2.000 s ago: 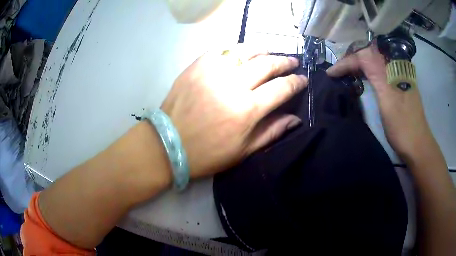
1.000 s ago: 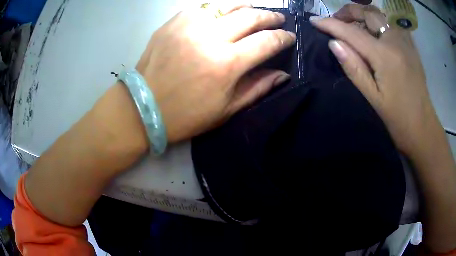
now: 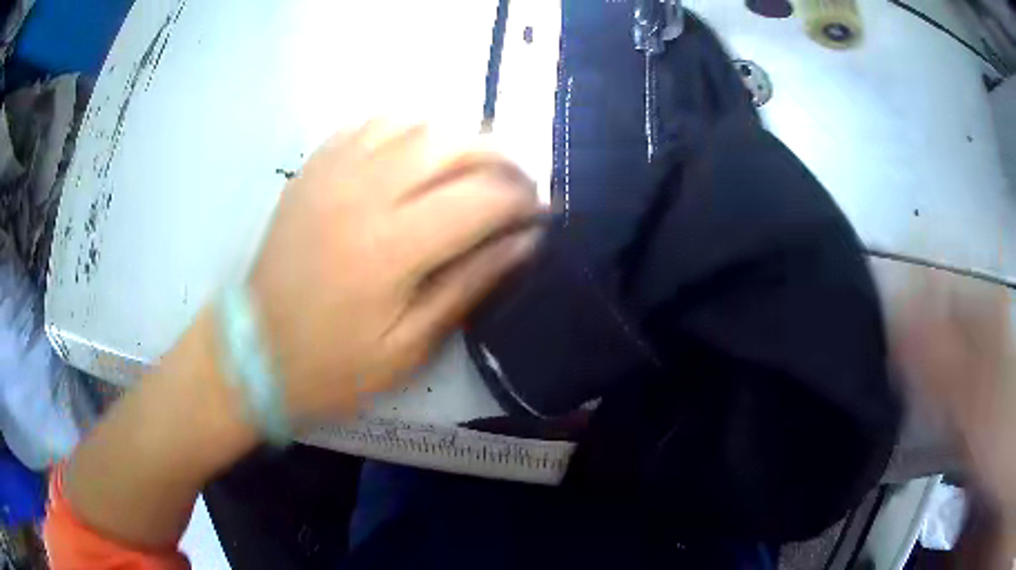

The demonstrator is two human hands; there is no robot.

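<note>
A dark cloth piece (image 3: 758, 301) lies from under the presser foot (image 3: 656, 25) down over the table's near edge. Pale stitch lines show on its upper part and along its curved lower left edge. My left hand (image 3: 390, 256), blurred, with a pale green bangle on the wrist, has its fingers curled at the cloth's left edge; the fingertips look closed on it. My right hand (image 3: 958, 356) is strongly blurred at the right side, beside the cloth; its fingers cannot be made out.
The white table (image 3: 212, 145) has dark smudges at the left. A ruler tape (image 3: 446, 448) runs along its near edge. A cream-yellow ribbed knob (image 3: 832, 22) is at the top right. Grey cloth (image 3: 45, 167) lies beyond the left edge.
My left hand has moved down, away from the presser foot. My right hand has left the cloth near the foot and moved down right. More cloth shows beside the foot.
</note>
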